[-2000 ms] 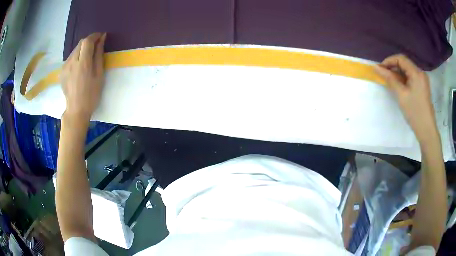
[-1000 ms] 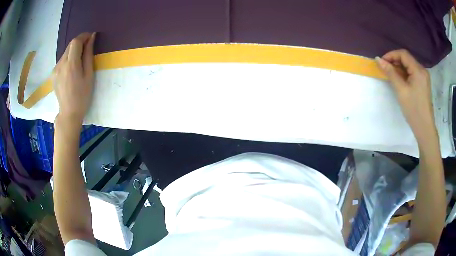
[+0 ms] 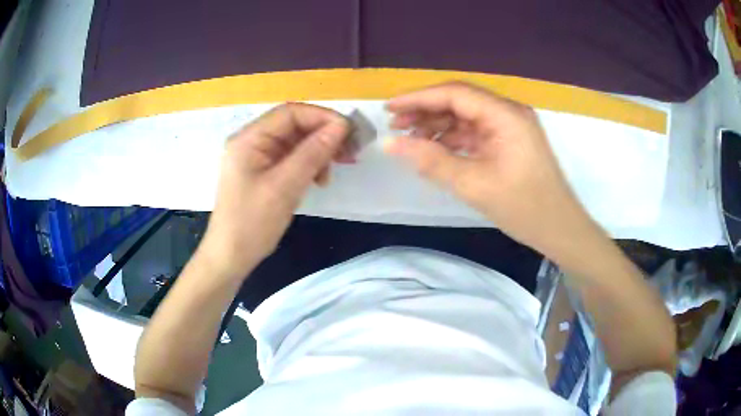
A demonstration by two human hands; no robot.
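Observation:
The dark purple garment piece (image 3: pixel 227 36) lies flat with a centre seam line. The long yellow-orange template strip (image 3: pixel 187 96) lies along its near edge, its left end curled up. My left hand (image 3: pixel 284 166) is over the white cover and holds a small grey-purple patch (image 3: pixel 359 132) between thumb and fingers. My right hand (image 3: pixel 479 150) is just right of the patch, fingers apart and slightly blurred. No object shows clearly in it. Its fingers overlap part of the strip in the view.
A white cover (image 3: pixel 162 171) lies under the work. The dark iron plate (image 3: pixel 731 175) shows at the right edge. Blue crates (image 3: pixel 89 244) stand below left. Plastic bags (image 3: pixel 699 284) are below right. A red basket edge (image 3: pixel 731 36) shows at the upper right.
Both hands have let go of the strip and come together near the middle. The small patch is now in my left hand. The strip's right end now lies uncovered.

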